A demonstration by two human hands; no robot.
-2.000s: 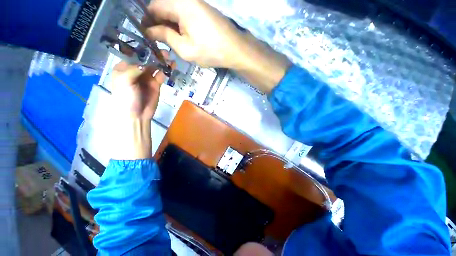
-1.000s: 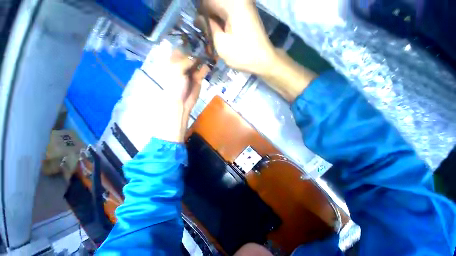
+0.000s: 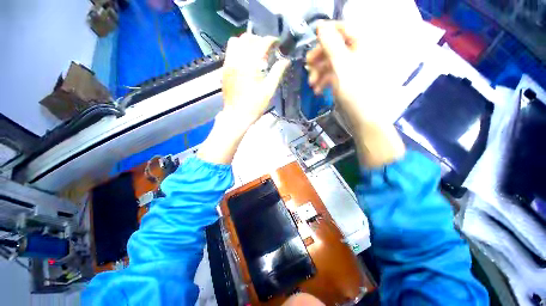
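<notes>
My left hand is raised at the top centre, fingers bent beside a grey metal part. My right hand is right of it, blurred, with curled fingers. Whether either hand holds something cannot be told. Below and between my sleeves, an orange fixture board carries a glossy black panel. A small silver-white connector block sits on the board beside the panel's right edge.
A second fixture with a black panel is at the left, near a blue-bodied press with red digits. More dark panels lie on whitish wrapping at the right. A cardboard box is at the upper left.
The view has swung and widened, showing the left fixture, press and right-hand panels. My hands are now farther apart; earlier they were close together at a metal mechanism beside a blue housing.
</notes>
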